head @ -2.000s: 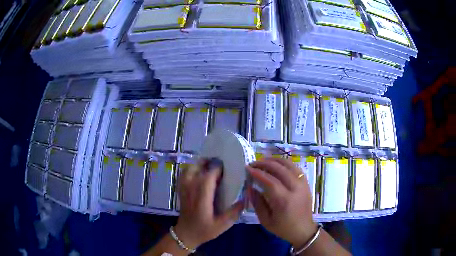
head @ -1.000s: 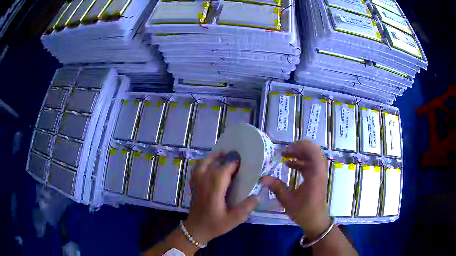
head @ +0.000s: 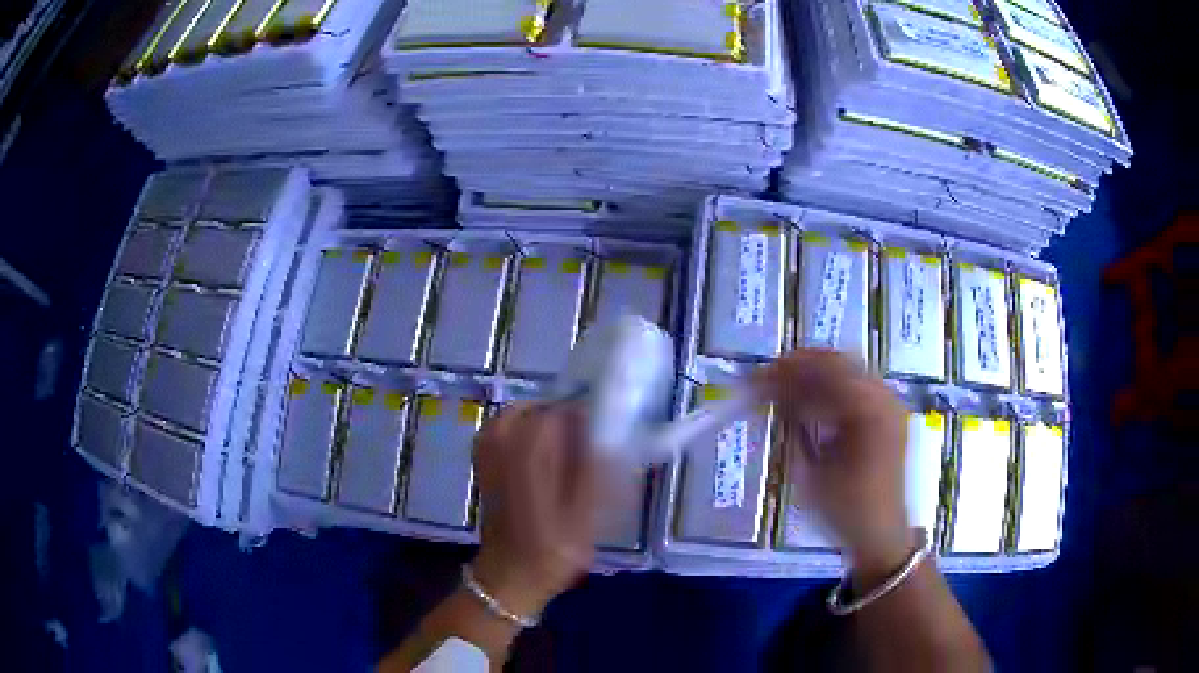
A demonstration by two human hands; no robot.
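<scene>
My left hand [head: 533,493] holds the label roll [head: 629,381], which is turned edge-on and blurred, above the gap between two trays. A pale strip [head: 697,427] stretches from the roll to the fingers of my right hand [head: 842,440], also blurred. Under my right hand lies the right tray [head: 868,569]. Its back row of cells bears white printed labels, and its front-left cell [head: 727,480] has one too. The front-row cells at the right look bare and bright. The left tray [head: 381,526] holds plain grey cells with yellow tape ends.
Tall stacks of cell trays [head: 605,138] stand behind, with another tall stack [head: 947,158] at the back right and one [head: 263,118] at the back left. A low tray [head: 178,342] lies at far left. Whitish scraps [head: 132,552] lie on the blue floor. A red stool shape [head: 1157,342] is at right.
My right hand has moved right, away from the roll, with a strip now stretched between them. The roll has turned from its flat face to edge-on. The front-left cell's label is now uncovered.
</scene>
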